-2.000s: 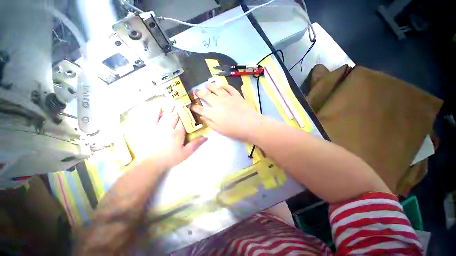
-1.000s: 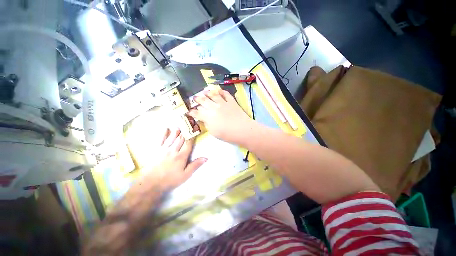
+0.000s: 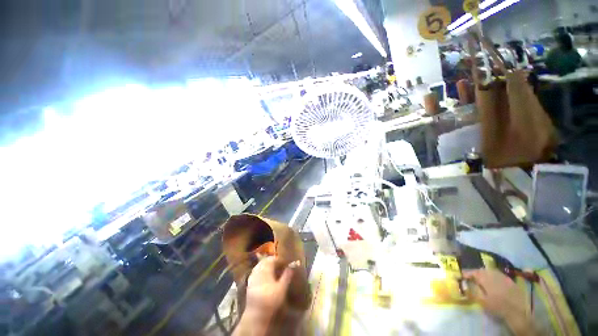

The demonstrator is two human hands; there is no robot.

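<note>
My left hand [image 3: 267,287] is at a brown bag body [image 3: 293,252] to the left of the machine, with its thumb and fingers on the piece; the bag is curled open and shows orange-brown inside. My right hand [image 3: 498,292] lies on the board beside the yellow positioning guide [image 3: 451,266]; glare and blur hide whether its fingers hold anything. The pattern sewing machine [image 3: 351,230], white with a red logo, stands between the hands. The red-and-black tool [image 3: 522,272] lies just behind my right hand.
A white fan [image 3: 333,125] stands behind the machine. A tan sample bag [image 3: 515,121] hangs at the right rear, above the white-framed control panel [image 3: 558,195]. Yellow marking tape [image 3: 554,302] runs along the board's right side. Machine tables and people are further back.
The view has swung up and left. My left hand has left the lit board and is now at the bag body on the left. My right hand has stayed by the yellow guide.
</note>
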